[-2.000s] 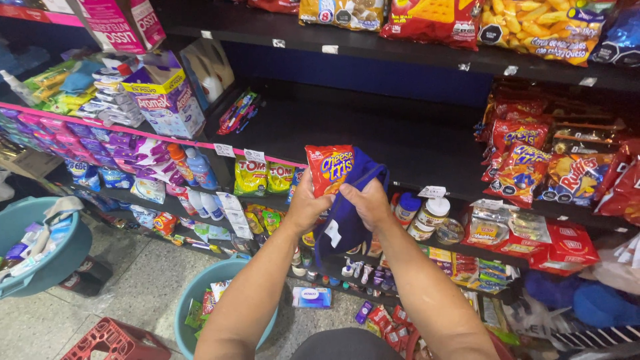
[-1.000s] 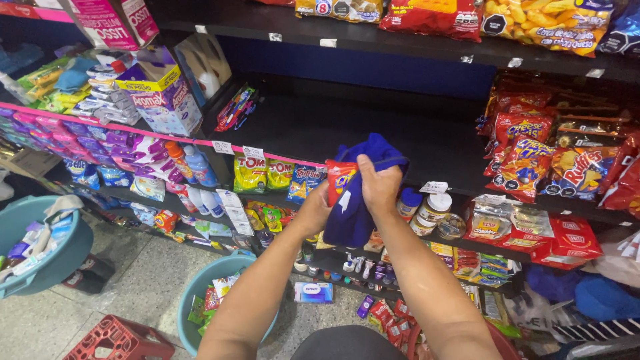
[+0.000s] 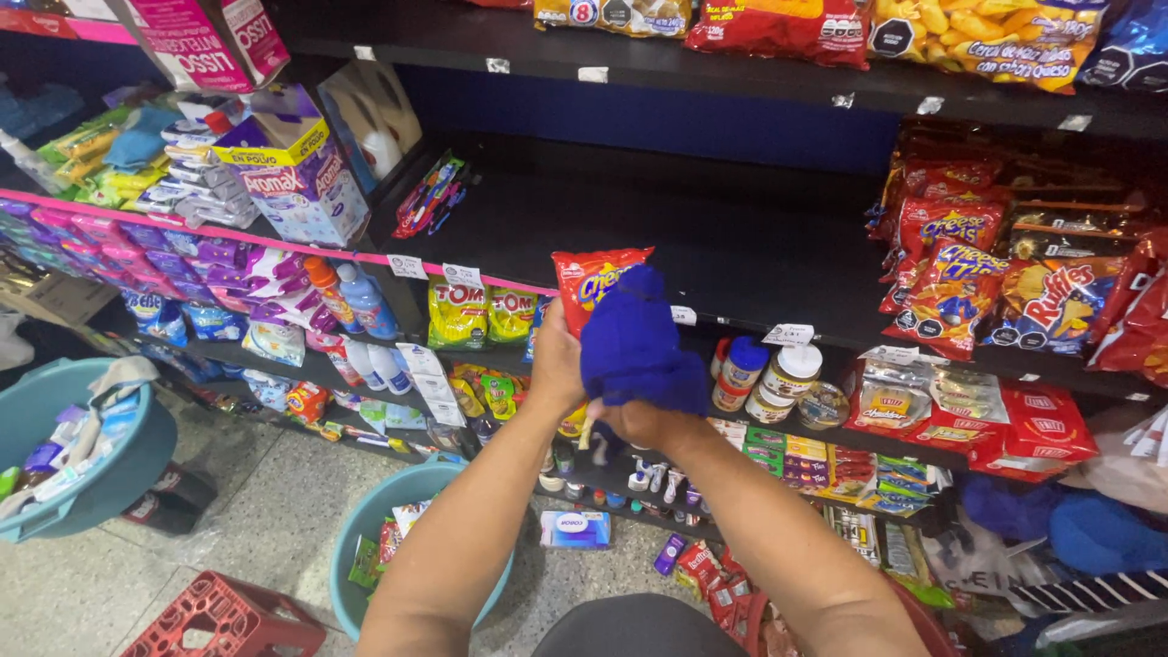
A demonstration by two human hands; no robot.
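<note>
My left hand [image 3: 557,361] grips a red Cheese Tris snack bag [image 3: 584,274] by its left side, with the bag's top edge showing upright. A dark blue cloth [image 3: 634,347] covers the right part of the bag's front. Below it, my right hand [image 3: 643,422] holds the lower part of the cloth, its fingers partly hidden and blurred. Both hands are in front of the edge of the black shelf [image 3: 693,228]. Toothbrushes in packs [image 3: 433,196] lie at that shelf's left end, and more Cheese Tris bags [image 3: 954,283] stand at its right.
Ruffles bags [image 3: 1063,297] are at the right, above red boxes [image 3: 1040,429]. Jars [image 3: 789,379] and yellow TOM bags [image 3: 458,313] line the shelf below. A teal tub [image 3: 351,547] holding packets, another teal tub [image 3: 151,456] and a red plastic crate [image 3: 224,620] stand on the floor.
The blue cloth has moved over the bag's front, and more of the bag's top shows than one second ago. My right hand has gone from the cloth's top to below it.
</note>
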